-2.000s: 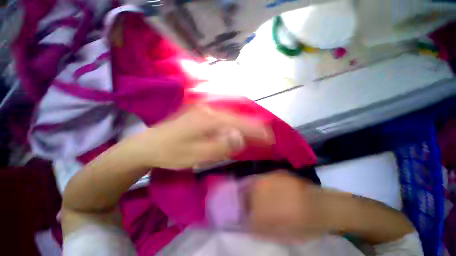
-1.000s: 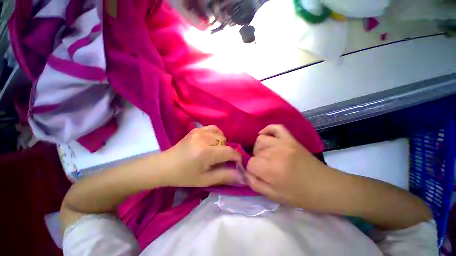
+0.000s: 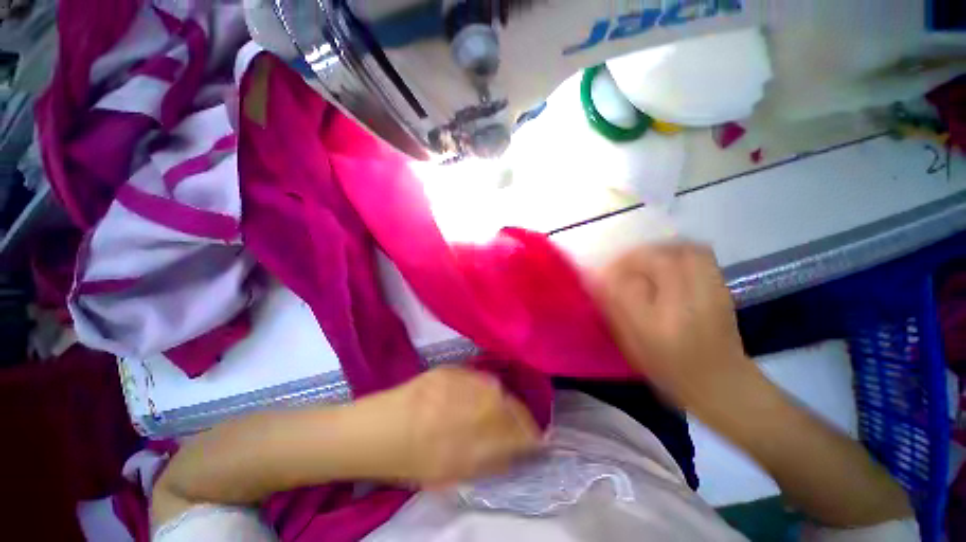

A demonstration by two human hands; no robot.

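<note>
The magenta-pink garment piece (image 3: 424,265) runs from beside the sewing machine's needle area down over the table's front edge to the lap. My left hand (image 3: 461,423) is blurred, low at the centre, closed around a darker magenta part near the lap. My right hand (image 3: 667,307) is blurred and lies at the right end of the bright pink fabric, over the table's front edge; its fingertips are not clear, so its hold cannot be told. The presser foot area (image 3: 466,148) is washed out by the lamp.
The white machine head (image 3: 678,26) with its chrome guard (image 3: 339,74) spans the top. A pale and magenta fabric heap (image 3: 159,233) lies left. A white round item with a green ring (image 3: 614,106) and pink scraps lie under the arm. A blue basket (image 3: 900,392) stands lower right.
My hands were together at the fabric in front of the body; now they are apart, my right hand up and right, my left slightly lower. More of the machine head shows.
</note>
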